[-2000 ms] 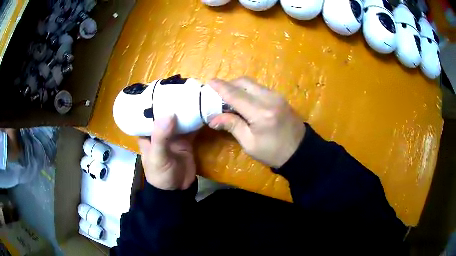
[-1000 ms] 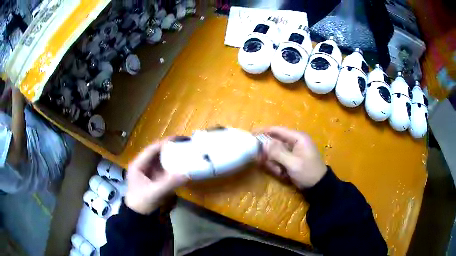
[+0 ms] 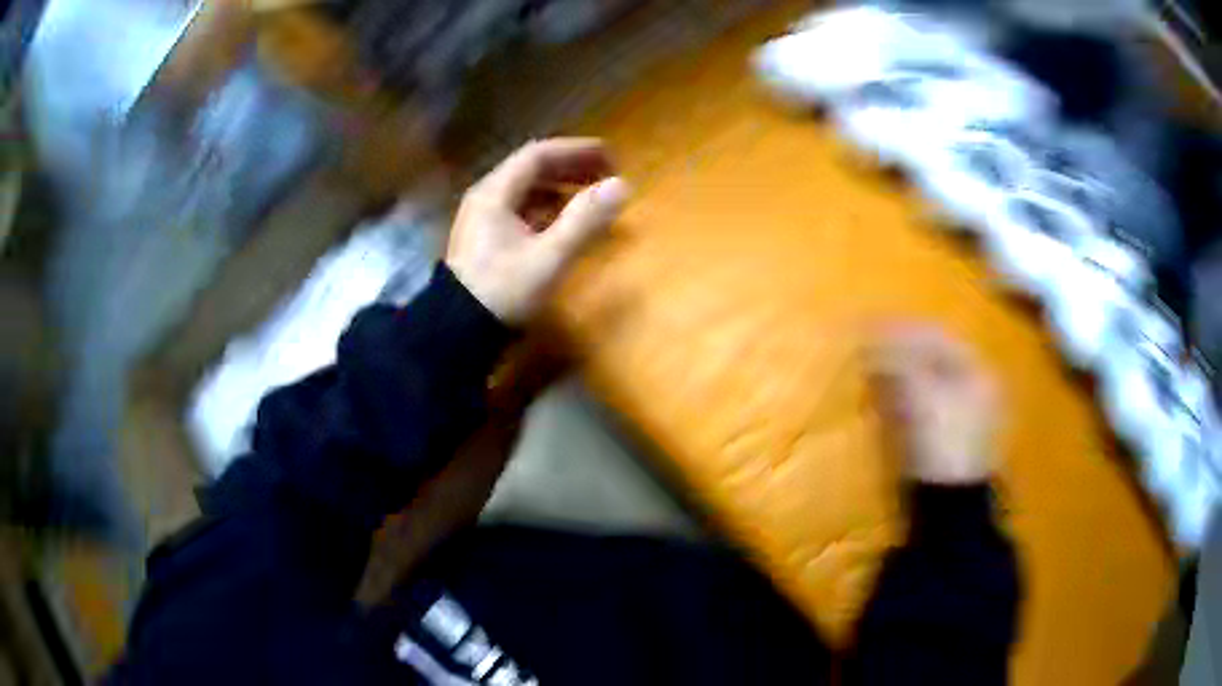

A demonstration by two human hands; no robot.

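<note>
The picture is strongly blurred. My left hand (image 3: 529, 228) is at the upper middle, over the left edge of the orange table, fingers curled and apart, with nothing seen in it. My right hand (image 3: 938, 395) is blurred over the right part of the table, and no object shows in it. A row of white bulb cameras (image 3: 1012, 188) runs along the table's far right edge, smeared by the motion.
The orange table covering (image 3: 724, 295) lies between my hands. The lower carton with a white layer (image 3: 295, 342) is at left, below table level. Dark blurred parts in the upper carton (image 3: 456, 47) show at the top.
The bulb camera held between my hands is no longer there. My hands have moved apart, the left one up and the right one to the right. The view has swung and blurred.
</note>
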